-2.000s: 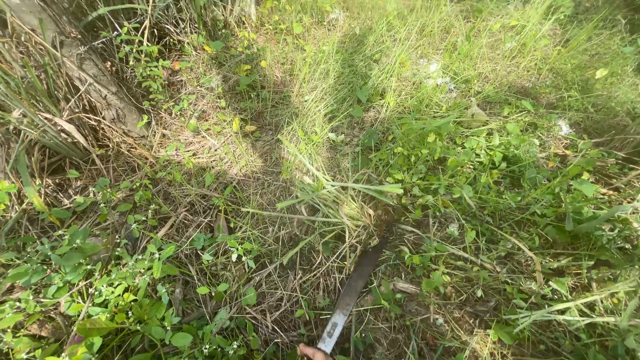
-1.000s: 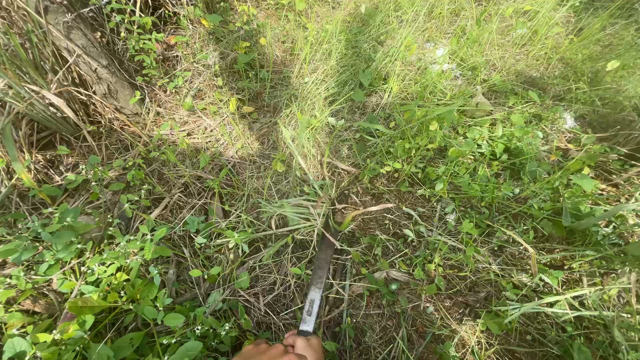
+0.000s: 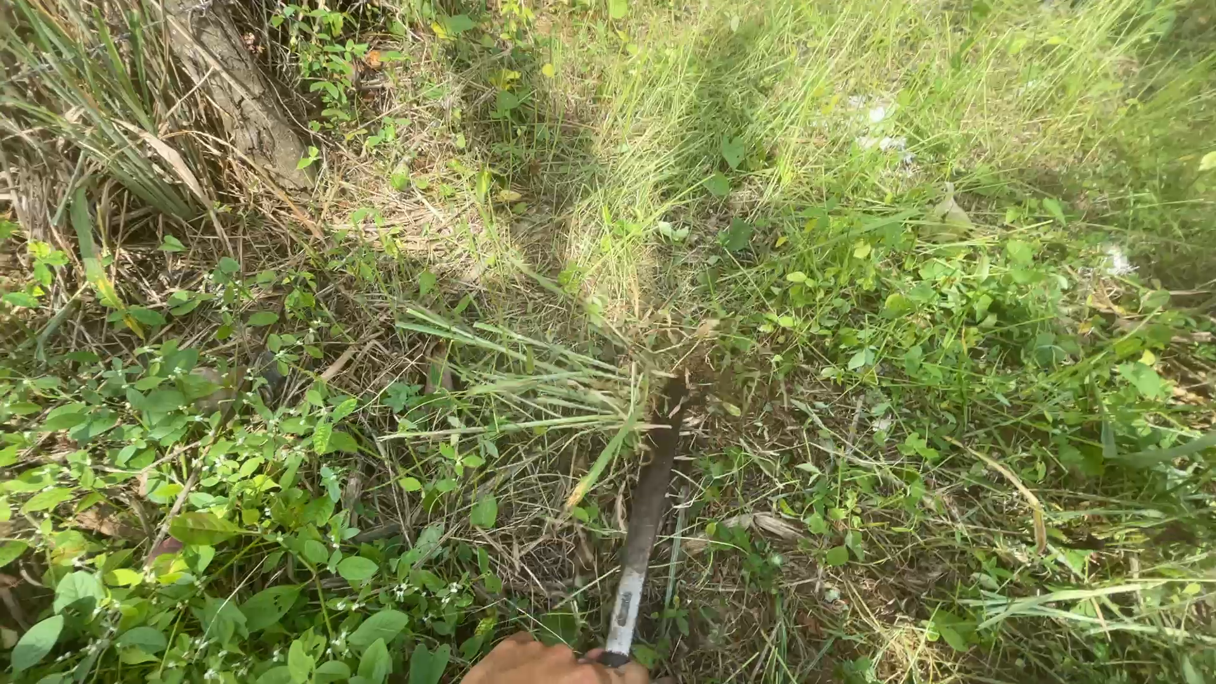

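My left hand (image 3: 556, 663) is at the bottom edge, partly cut off by the frame, closed around the handle end of a machete (image 3: 649, 503). The blade points up and away, pale near the handle and dark with soil farther along. Its far end reaches loose soil and roots at the base of an uprooted or cut grass tuft (image 3: 541, 380), whose blades lie toward the left. The exact tip is hidden in debris. My right hand is not in view.
A rough tree trunk (image 3: 242, 104) rises at the upper left beside a tall grass clump (image 3: 104, 114). Leafy weeds (image 3: 275, 608) cover the lower left, and low green plants (image 3: 978, 285) grow on the right. A dry leaf (image 3: 950, 217) lies among them.
The grass tuft has shifted and now lies spread to the left of the machete's far end. More of my left hand shows than two seconds ago, still on the handle.
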